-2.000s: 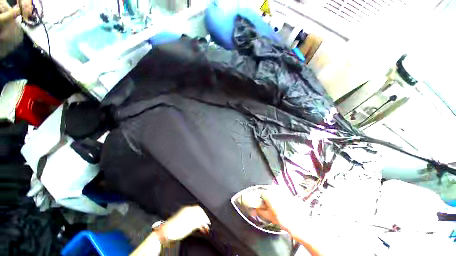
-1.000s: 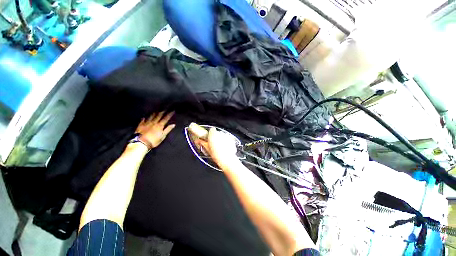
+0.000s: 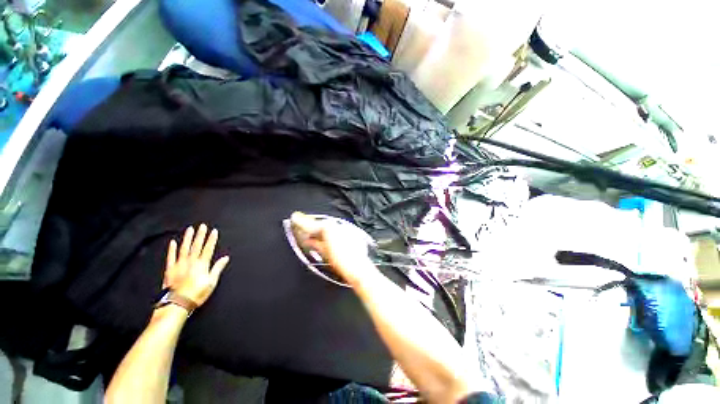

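Observation:
A large black garment point(image 3: 245, 260) lies spread in front of me, smooth in the near part and wrinkled and shiny at the far side. My right hand point(image 3: 322, 241) is closed on the handle of a steam iron point(image 3: 335, 230), whose pale-edged body rests on the cloth right of the middle. My left hand point(image 3: 192, 266) lies flat on the garment, left of the iron, with its fingers spread and a band at the wrist. The iron's underside is hidden.
Blue padded arms point(image 3: 207, 35) stand at the far left, partly under the cloth. Black hoses point(image 3: 584, 172) run to the right edge. Shiny crumpled cloth point(image 3: 513, 331) lies at the right, beside a blue object point(image 3: 665, 314). A pale frame edge crosses the upper left.
My left hand has moved from the cuff side of the cloth nearer to me and left, its fingers spread. The iron stays in my right hand. The view has shifted, and the hoses lie lower and straighter.

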